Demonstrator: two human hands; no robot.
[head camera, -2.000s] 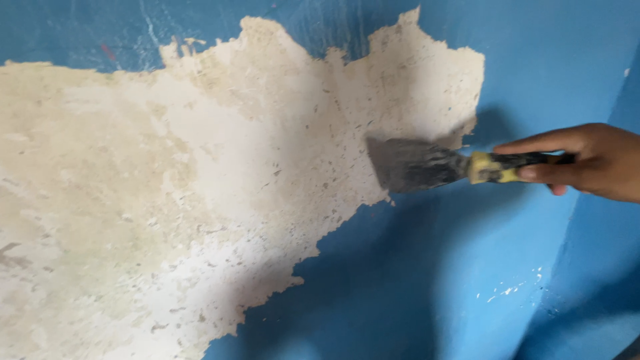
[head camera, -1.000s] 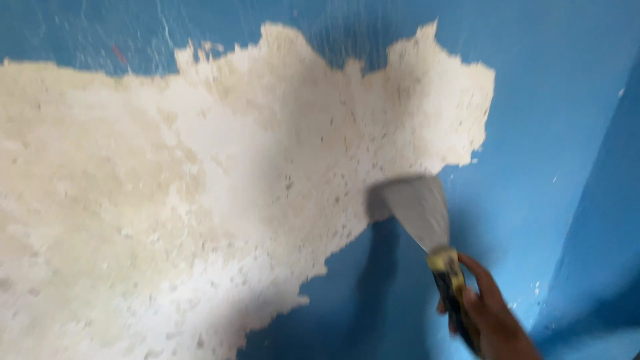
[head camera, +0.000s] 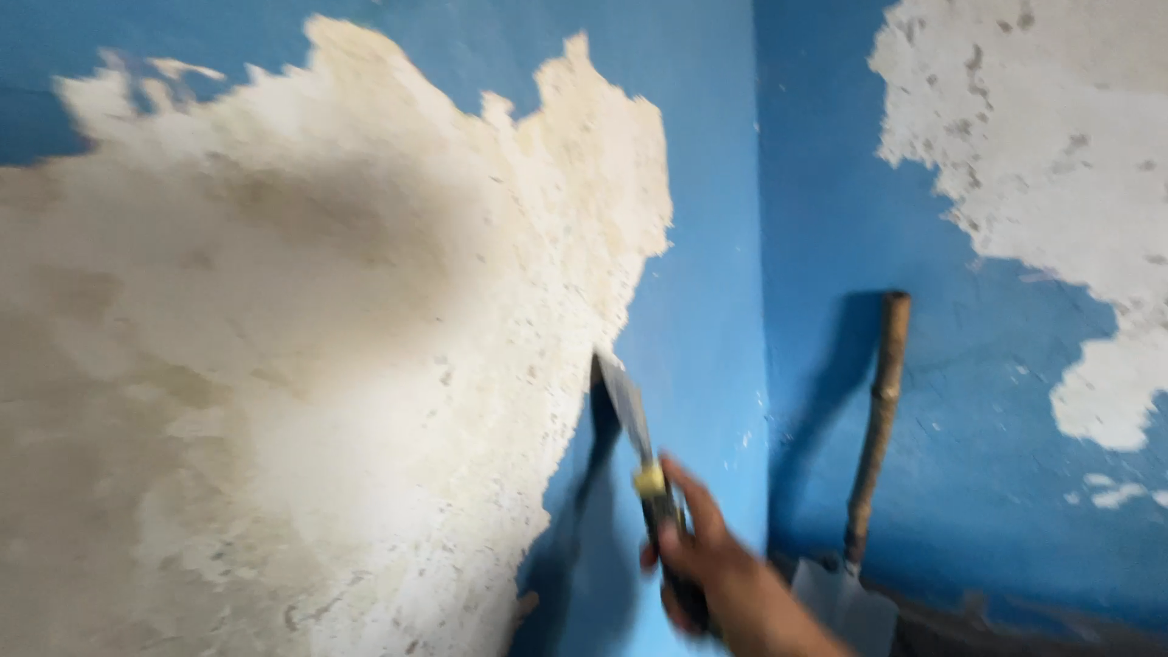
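Observation:
My right hand (head camera: 698, 547) grips the black and yellow handle of a paint scraper (head camera: 628, 401), slightly blurred. Its metal blade points up, its edge at the border between bare plaster (head camera: 365, 301) and blue paint (head camera: 707, 228) on the wall. The scraper's shadow falls on the wall to its left. At the bottom, a small bit of skin (head camera: 526, 606), seemingly a fingertip of my left hand, shows against the plaster's edge; what that hand does is hidden.
In the corner to the right, a shovel (head camera: 844, 607) leans with its wooden handle (head camera: 881, 411) upright against the adjoining blue wall (head camera: 967, 365). That wall bears another bare plaster patch (head camera: 1068, 155) with a ragged edge.
The view has turned right, bringing the corner and shovel into sight. The scraper blade, broad side on a second ago, now appears nearly edge-on, still in my right hand.

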